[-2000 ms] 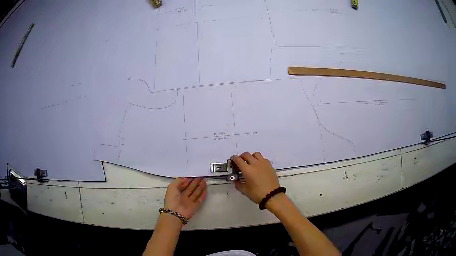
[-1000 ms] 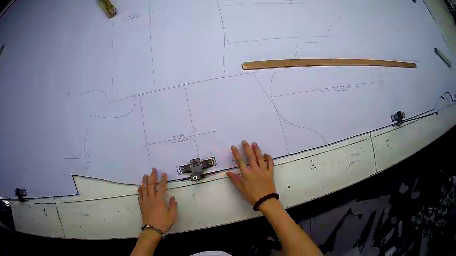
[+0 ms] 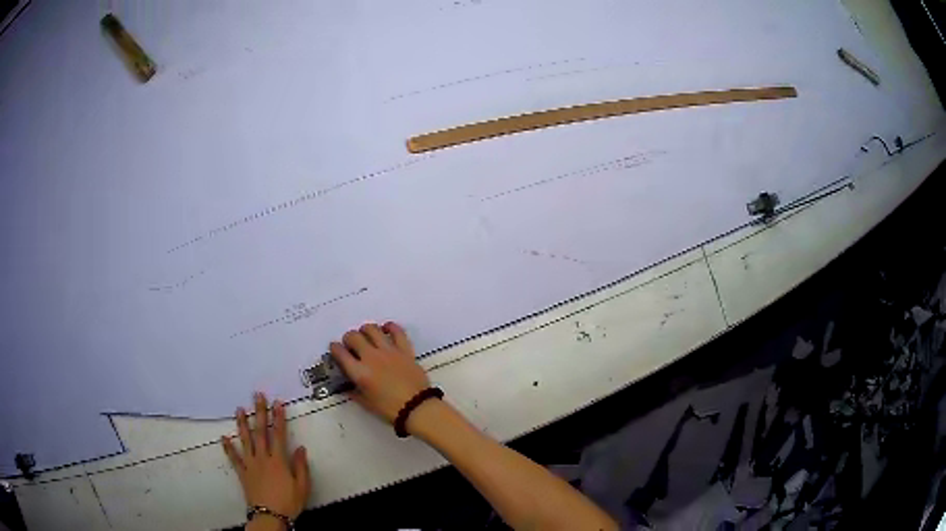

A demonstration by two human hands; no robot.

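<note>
The white paper marker [image 3: 498,239] lies over the fabric lay, whose front edge shows as a thin dark line. A silver cloth clamp [image 3: 323,376] sits on that edge at lower left of centre. My right hand [image 3: 376,365], with a dark bead bracelet, is over the clamp's right part with fingers curled on it. My left hand [image 3: 266,456], with a chain bracelet, lies flat and empty on the table border just left of the clamp, fingertips at the lay edge.
A wooden strip [image 3: 602,110] lies on the paper. Short bars lie at upper left [image 3: 129,48] and upper right [image 3: 859,66]. Other clamps sit on the edge at right [image 3: 764,205] and far left [image 3: 25,465]. Scraps [image 3: 726,425] cover the dark floor at lower right.
The view has turned and shifted, so the strip and clamps appear further left. My right hand, flat beside the clamp a second ago, is now on it. My left hand remains flat near the edge.
</note>
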